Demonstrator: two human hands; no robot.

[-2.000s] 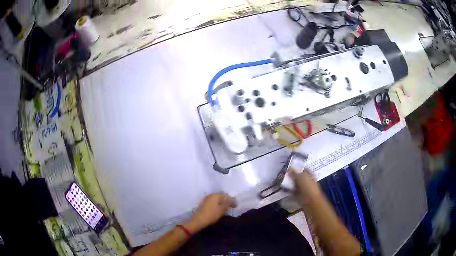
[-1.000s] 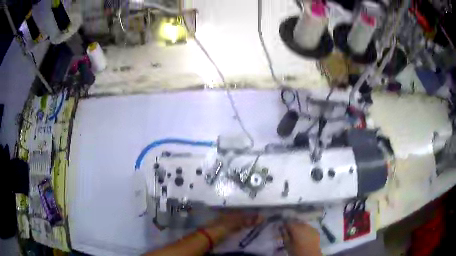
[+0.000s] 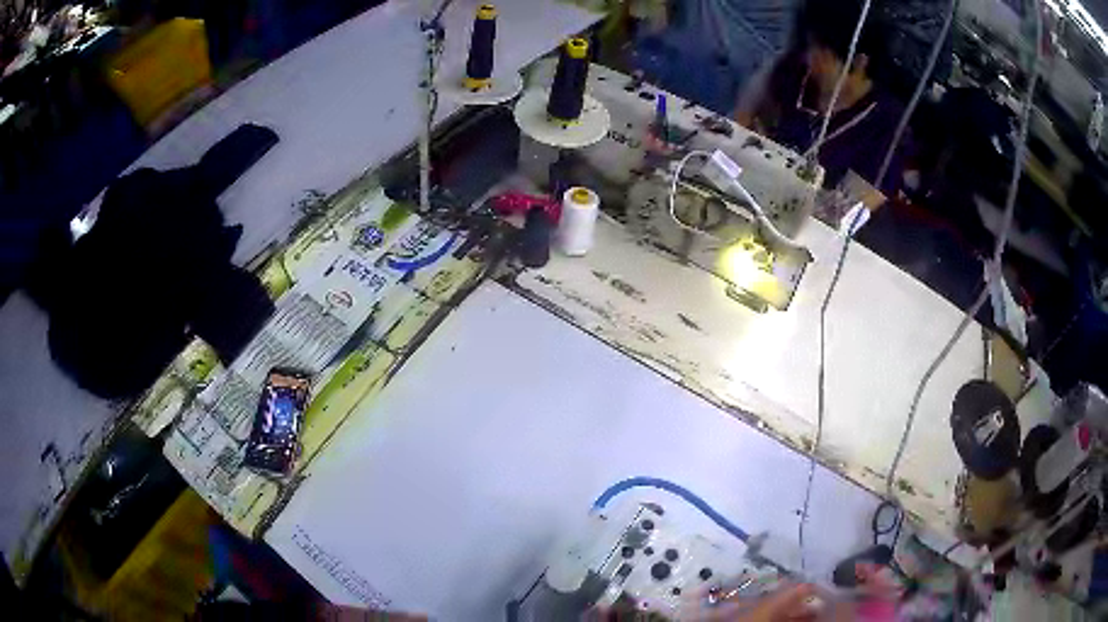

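Note:
The white sewing machine head (image 3: 662, 561) is cut off by the bottom edge, with a blue tube (image 3: 662, 484) curving from its left end. A blurred skin-toned patch, which looks like part of my right hand (image 3: 790, 603), shows at the bottom edge over the machine. Its fingers and anything in them cannot be made out. My left hand cannot be made out. The white table top (image 3: 486, 413) spreads to the left of the machine. A smartphone (image 3: 278, 420) with a lit screen lies on the papers at the table's left side.
A black garment (image 3: 146, 273) lies on the table at left. A white thread cone (image 3: 580, 221) and black thread cones (image 3: 567, 83) stand at the back. A lit lamp (image 3: 751, 270) is beyond the machine. Cords hang at right. A person (image 3: 838, 91) is at the back.
The view has swung left and up, so the machine now sits at the bottom edge. Both hands, seen at the machine before, are mostly out of view. The black garment and person have come into view.

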